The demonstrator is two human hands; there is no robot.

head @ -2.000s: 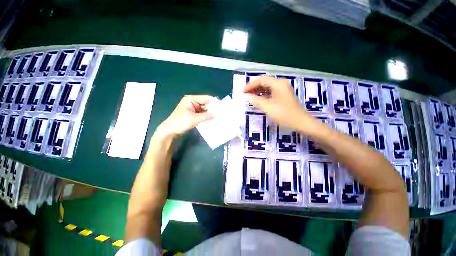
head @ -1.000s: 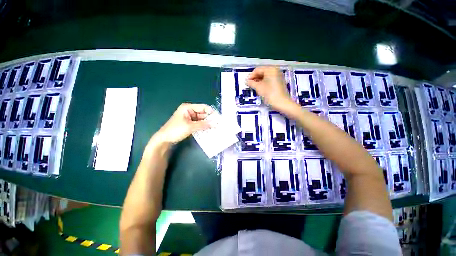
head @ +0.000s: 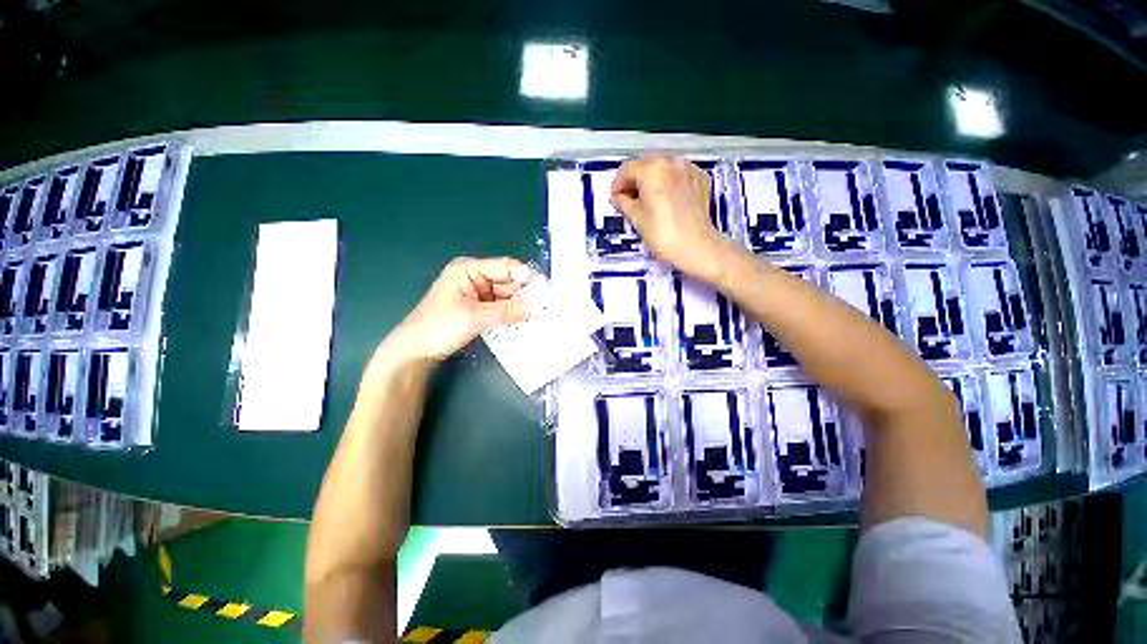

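My left hand [head: 472,308] holds a white sticker sheet [head: 543,342] by its upper left part, beside the left edge of the working tray [head: 572,440]. My right hand [head: 667,208] is over the tray's back left pocket, fingertips pinched together at the flat electronic part [head: 606,201] there. Whether a small sticker is between the fingertips cannot be told. More flat parts, white with dark borders, lie in the tray's pockets, such as one at the front left [head: 631,440]. My right forearm hides some of them.
A white strip [head: 289,325] lies on the green bench [head: 390,201] left of my left hand. A filled tray [head: 151,315] lies at the far left. Tray edges and another filled tray [head: 1107,327] are at the right. Yellow-black tape marks the floor below.
My right hand has moved from beside the sheet to the back left pocket and stays there. The sheet remains in my left hand. The view has shifted slightly.
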